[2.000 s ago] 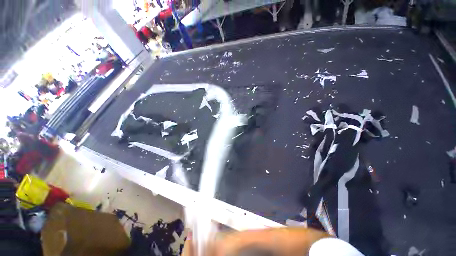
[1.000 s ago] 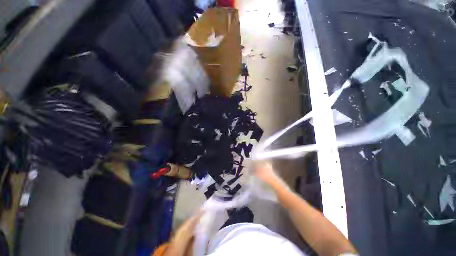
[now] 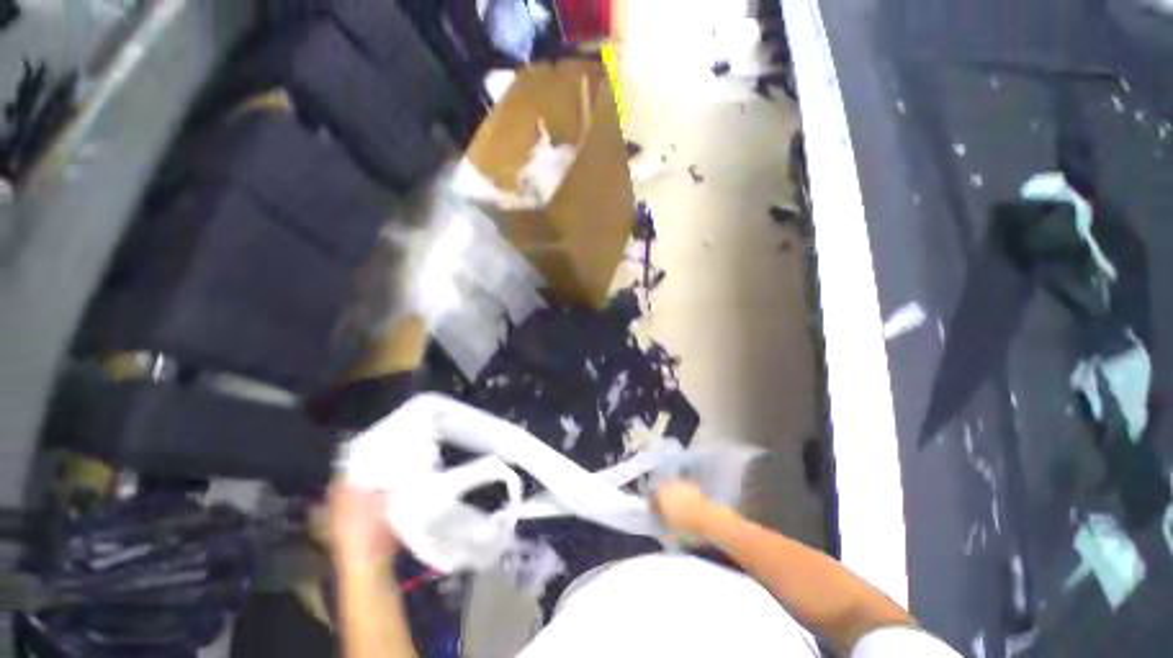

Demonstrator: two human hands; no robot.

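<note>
A bunch of white strips point(image 3: 553, 482) is looped and gathered in front of me, above the floor between the cutting bed and the stacks. My left hand point(image 3: 360, 521) is blurred and closed on the left end of the bunch. My right hand point(image 3: 682, 504) grips the strips at their right end, with a loose pale end sticking out beyond it. The fingers of both hands are partly hidden by blur and the strips. Dark scraps point(image 3: 579, 373) lie heaped on the floor beyond the strips.
A brown cardboard box point(image 3: 572, 193) with white scraps inside stands ahead, with pale sheets point(image 3: 476, 283) beside it. Dark stacked cloth point(image 3: 245, 257) is at the left. The bed's white rail point(image 3: 855, 321) runs along the right, with dark cloth and pale green pieces point(image 3: 1119, 386) on the bed.
The view has turned from the bed to the floor aisle. The long white strips have come off the bed and are now bunched between my hands. My left hand has moved left and up.
</note>
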